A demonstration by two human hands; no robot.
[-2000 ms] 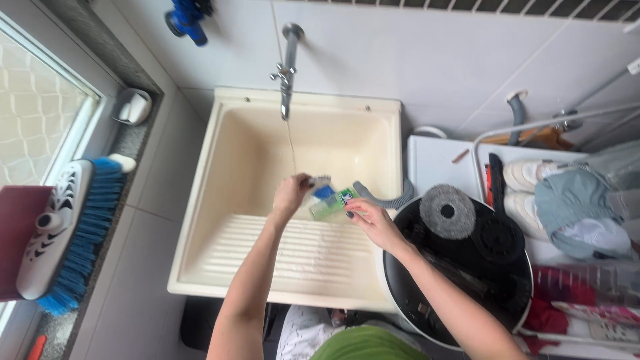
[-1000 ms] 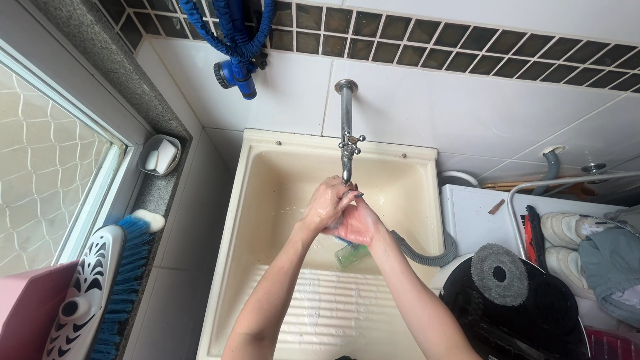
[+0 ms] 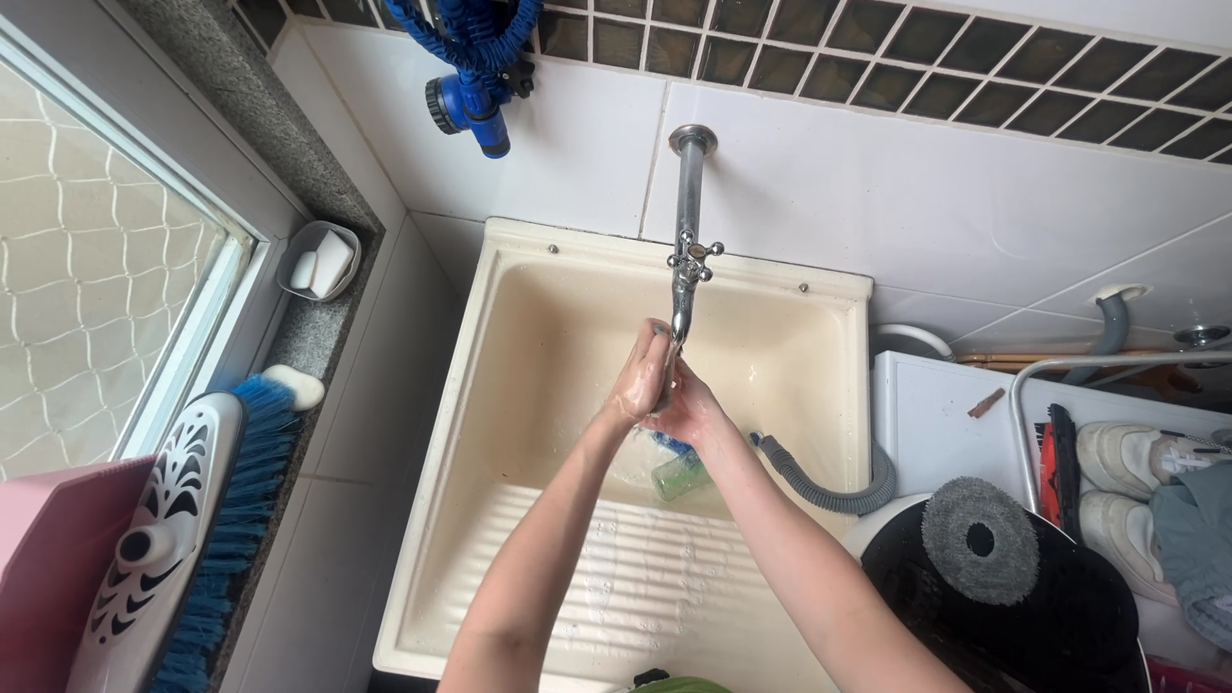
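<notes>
Under the running spout of the chrome faucet (image 3: pixel 686 274), my left hand (image 3: pixel 643 375) and my right hand (image 3: pixel 688 404) are pressed close together, wet, over the cream laundry sink (image 3: pixel 539 385). Their fingers overlap, so whether anything small lies between them is hidden. Just below my hands, a green translucent bottle or packet (image 3: pixel 680 475) lies in the basin, with something blue (image 3: pixel 671 443) beside it, partly covered by my right wrist. A grey corrugated drain hose (image 3: pixel 818 491) curves over the sink's right edge.
At left are a blue-bristled broom head (image 3: pixel 183 520), a pink dustpan (image 3: pixel 67 568) and a soap dish (image 3: pixel 320 262). A blue hose nozzle (image 3: pixel 470 106) hangs above. A black bin (image 3: pixel 1078 606) bearing a grey round pad (image 3: pixel 980 541) and white shoes (image 3: pixel 1121 462) stand at right.
Two seconds ago both hands held a green packet lower over the basin. It has been let go, and my hands have moved up under the faucet. The view has shifted.
</notes>
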